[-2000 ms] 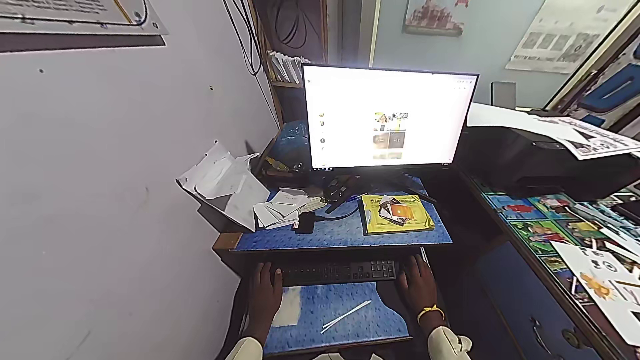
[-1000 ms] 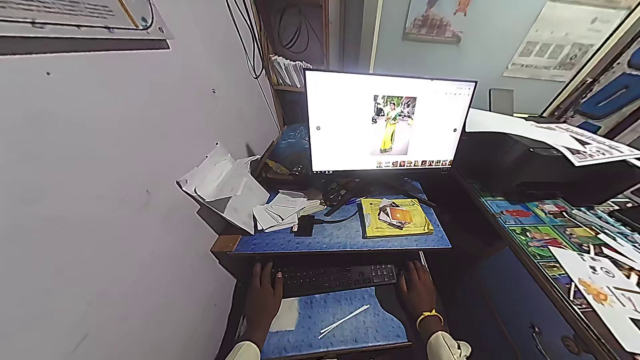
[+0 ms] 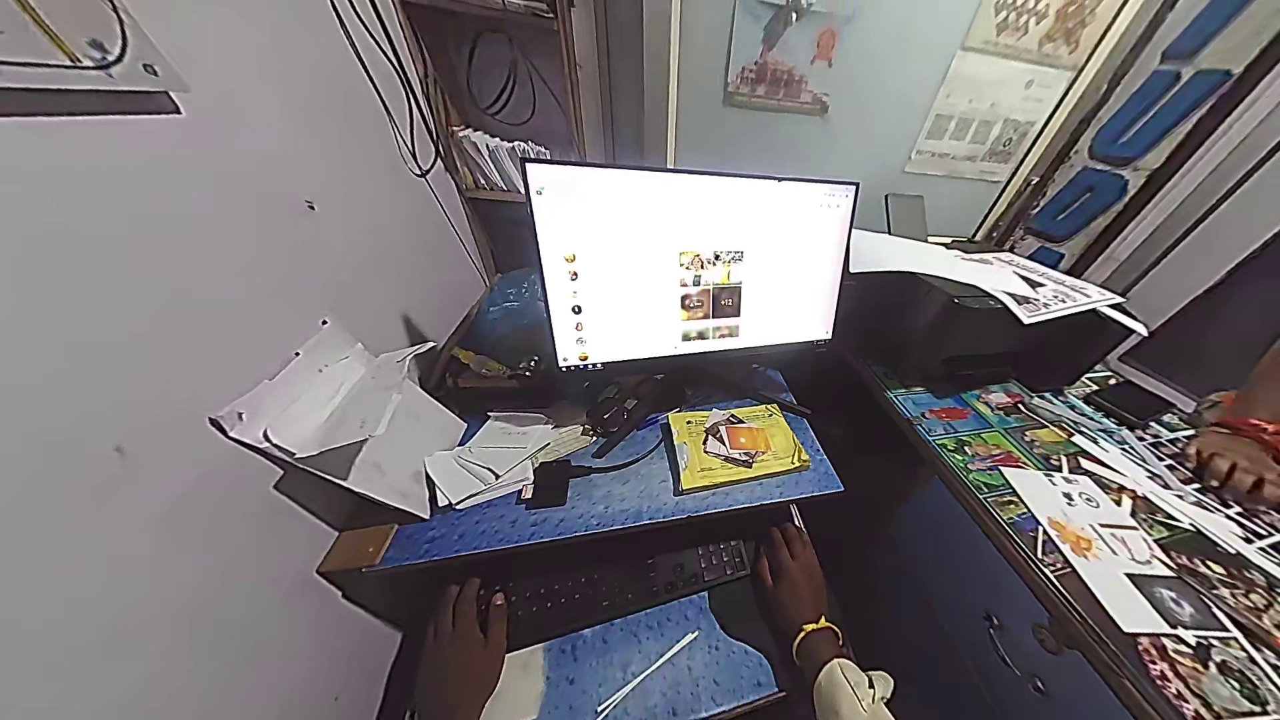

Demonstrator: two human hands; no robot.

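Note:
At the left end of a black computer keyboard (image 3: 600,590), my left hand (image 3: 465,645) rests with its fingers apart, holding nothing. Just past the keyboard's right end is my right hand (image 3: 793,578), palm down on the dark tray area; whatever lies under it is hidden. A yellow band circles that wrist. Thin white sticks or strips (image 3: 648,672) lie on the blue surface between the hands. The monitor (image 3: 690,230) behind shows a white page with small pictures. On the shelf below it sits a yellow packet (image 3: 690,455) with small photos on top.
Loose papers (image 3: 490,465) and a black adapter (image 3: 547,485) with a cable lie left of the packet. A folder of papers (image 3: 340,420) leans by the wall. To the right stand a black printer (image 3: 980,345) and a picture-covered counter (image 3: 1000,440), where another person's hand (image 3: 1240,465) rests.
The monitor has gone from one large picture a second ago to a page of small pictures. Another person's hand has appeared at the right edge. My hands stay near the keyboard's ends.

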